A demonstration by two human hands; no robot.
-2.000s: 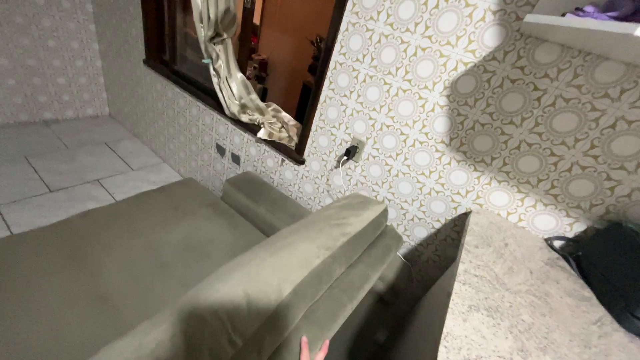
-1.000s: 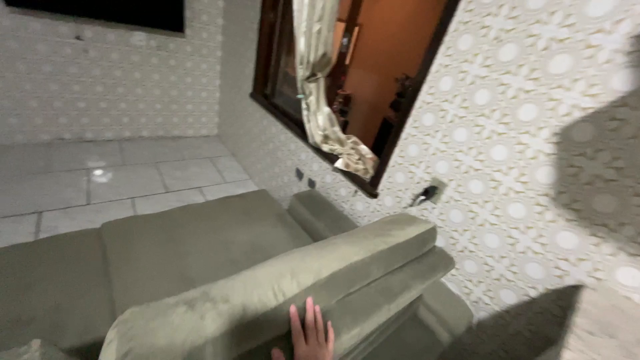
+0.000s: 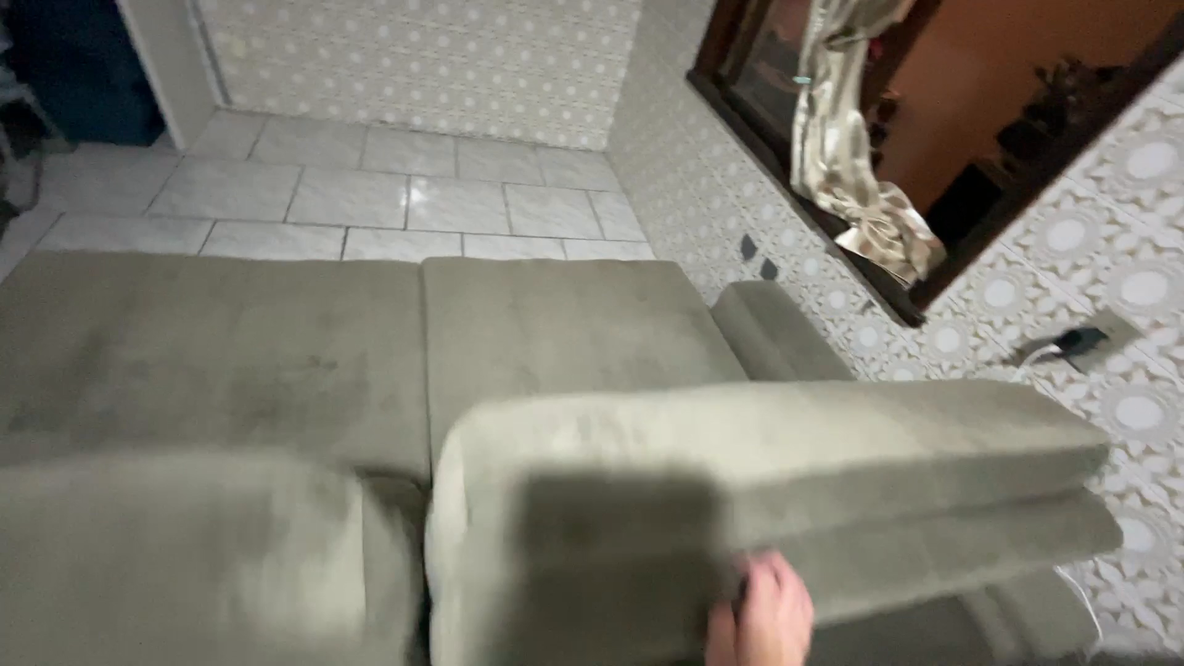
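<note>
My right hand [image 3: 763, 610] is at the bottom of the view, right of centre, its fingers curled at the lower back edge of a grey-green sofa back cushion [image 3: 786, 444]. Whether the fingers grip the fabric is hard to tell. A second back cushion [image 3: 185, 555] lies to the left, beside a dark gap. Beyond them spread two sofa seat cushions [image 3: 573, 324], and a padded armrest [image 3: 782, 328] stands against the wall. A dark shadow falls on the cushion near my hand. My left hand is out of view.
A patterned tiled wall [image 3: 1064, 231] runs along the right, with a plug in a wall socket [image 3: 1101, 342] and a white cable. Above is a dark-framed window [image 3: 953, 296] with a knotted curtain [image 3: 851, 166]. Pale floor tiles [image 3: 351, 194] lie beyond the sofa.
The view has swung left, bringing the second back cushion and more floor into sight. My right hand shows more than two seconds ago, and its spread fingers have curled since one second ago.
</note>
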